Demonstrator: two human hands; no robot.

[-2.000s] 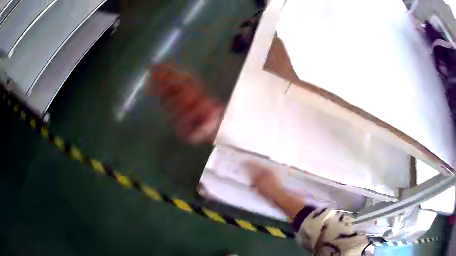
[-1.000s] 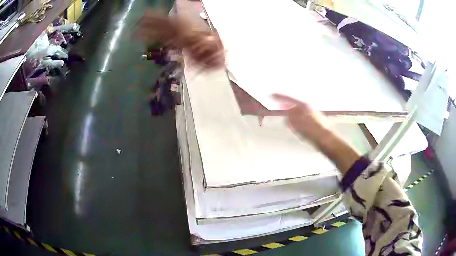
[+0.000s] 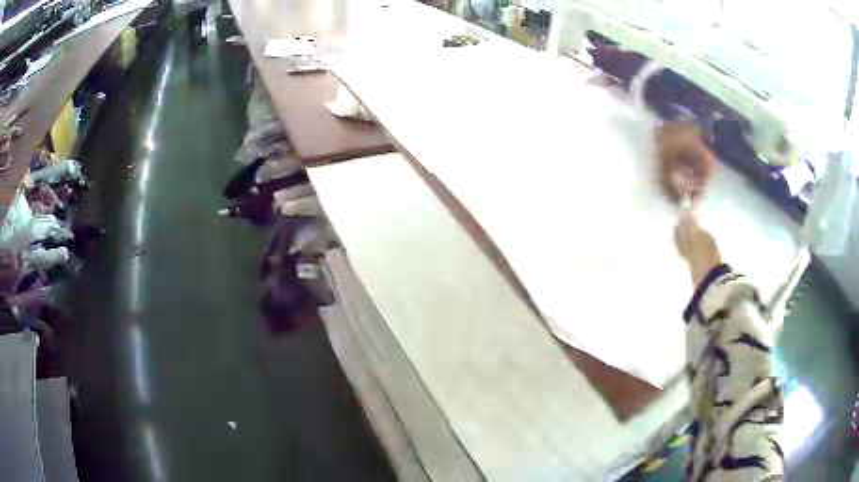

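Note:
My right hand (image 3: 697, 247) is at the right of the view, in a patterned sleeve with a dark cuff. It is closed around the handle end of a feather duster (image 3: 684, 158). The reddish-brown plume is blurred and points away from me, over the right edge of the large white-covered top (image 3: 527, 141). The handle is mostly hidden by the hand. My left hand is not in view.
Layered pale boards (image 3: 443, 311) lie at the near left of the top. A brown table (image 3: 320, 134) runs beyond them, with bundles of fabric (image 3: 292, 264) beneath. Dark purple fabric rolls (image 3: 702, 104) lie along the right side. A green floor aisle (image 3: 188, 282) runs at left.
The duster has swung from the left edge of the boards to the right side of the white top. My right hand moved right and the view shifted along the table.

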